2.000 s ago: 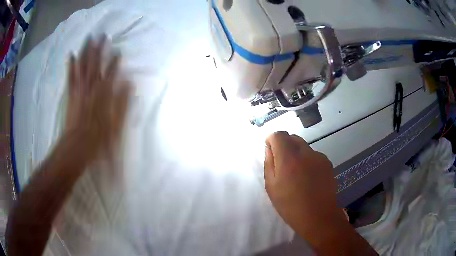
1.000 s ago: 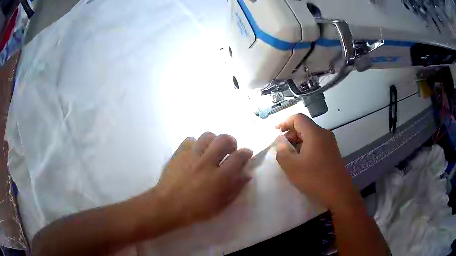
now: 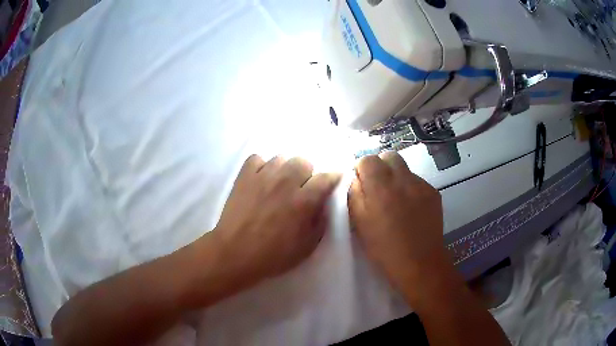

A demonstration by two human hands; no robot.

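Note:
A thin white fabric piece [image 3: 155, 135] is spread over the table and hangs toward me at the front. My left hand [image 3: 277, 216] lies on it with curled fingers, gripping the fabric at the edge just in front of the needle area. My right hand [image 3: 398, 209] is closed on the fabric edge close beside it. The white sewing machine head [image 3: 398, 61] with a blue stripe stands just beyond both hands. The presser foot area [image 3: 378, 145] is partly lost in lamp glare, and the needle cannot be made out.
Black thread snips [image 3: 540, 155] lie on the table right of the needle area. A grey ruler edging [image 3: 500, 226] runs along the table's front edge. A crumpled white pile [image 3: 560, 277] is below it. A brown covering [image 3: 10, 270] is at the far left.
My left hand swept from the left of the fabric to the front of the needle area and took the edge. Both hands have since moved closer together. The machine head sits further right in view.

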